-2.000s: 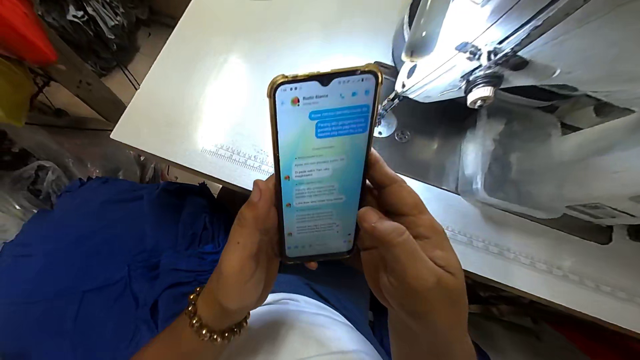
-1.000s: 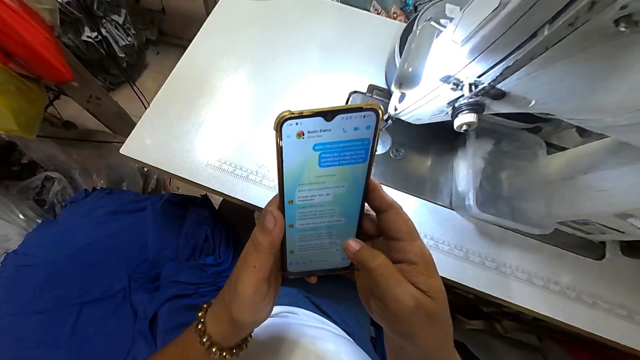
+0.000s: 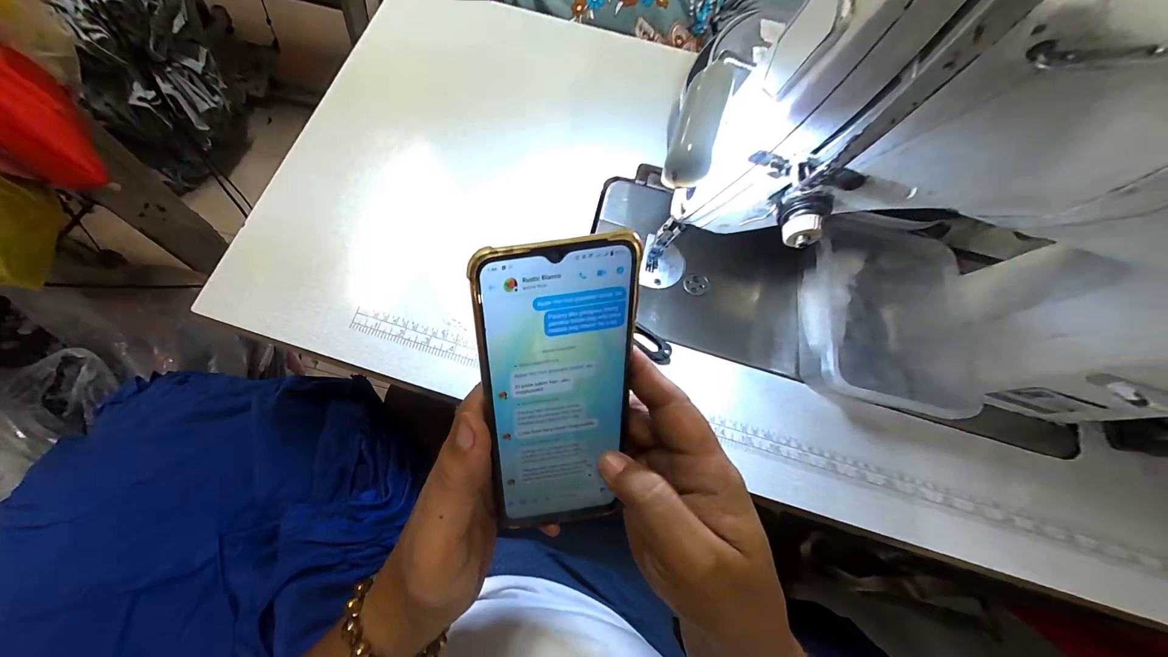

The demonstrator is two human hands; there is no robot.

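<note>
A smartphone (image 3: 557,383) in a gold-edged case is upright between my hands, its lit screen showing a chat with message bubbles. My left hand (image 3: 452,511) grips its left edge, thumb along the side, and a beaded bracelet (image 3: 358,620) circles that wrist. On the other side, my right hand (image 3: 689,497) holds the right edge, with the thumb over the lower right of the screen. Behind the phone's top right corner is a sewing machine's needle plate (image 3: 663,265), partly covered by the phone. Fingers behind the phone are mostly hidden.
The lit sewing machine (image 3: 985,137) fills the upper right. A clear plastic container (image 3: 899,310) rests on its bed. The white table (image 3: 411,137) has printed rulers along its front edge. Blue fabric (image 3: 192,520) lies at the lower left, near clear plastic bags (image 3: 64,401). Floral fabric (image 3: 639,16) shows at the top.
The phone, still in both hands, now sits lower relative to the machine, and more of the needle plate shows. The view has shifted somewhat.
</note>
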